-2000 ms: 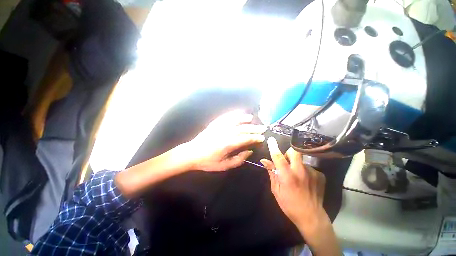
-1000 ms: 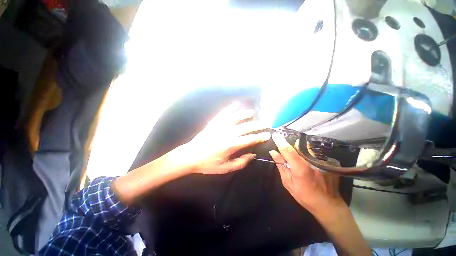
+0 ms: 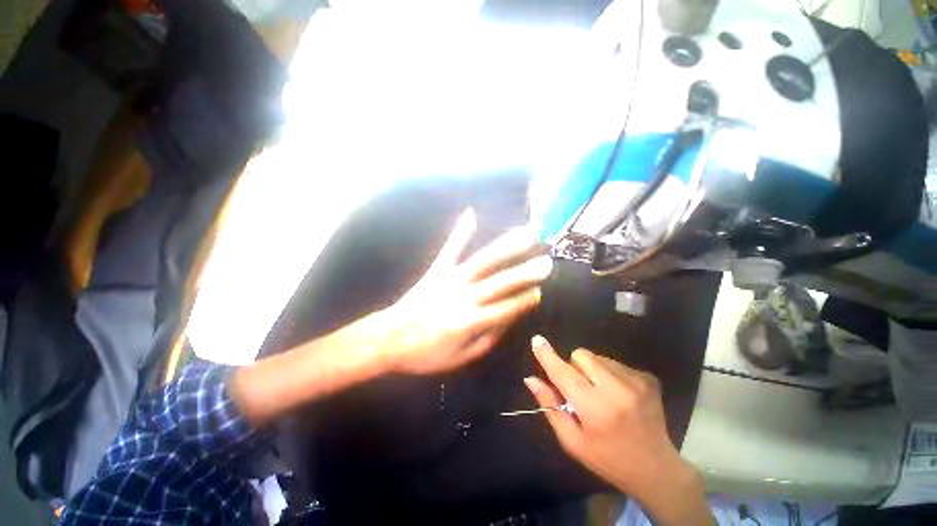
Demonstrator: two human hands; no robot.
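Note:
A black cloth panel (image 3: pixel 390 452) lies under both hands, with small pale thread marks on it. My left hand (image 3: pixel 452 308) rests flat on the cloth with its fingers spread, fingertips close to the needle area of the sewing machine head (image 3: pixel 740 82). My right hand (image 3: pixel 606 411) is lower right, over the cloth, and holds a thin metal pick (image 3: pixel 529 412) that points left. The presser foot (image 3: pixel 575 248) sits just beyond my left fingertips; the needle itself is too small to tell.
The cream machine bed (image 3: pixel 801 442) is at right, with a round metal attachment (image 3: pixel 771 334) on it. Dark and grey garments (image 3: pixel 134 308) are heaped at the left. A glaring white area (image 3: pixel 411 103) hides detail at the top. A curved shiny metal loop is on the machine head.
My right hand has moved down, away from the needle area, still with the pick. My left hand has spread its fingers. The machine appears shifted up and left in the view.

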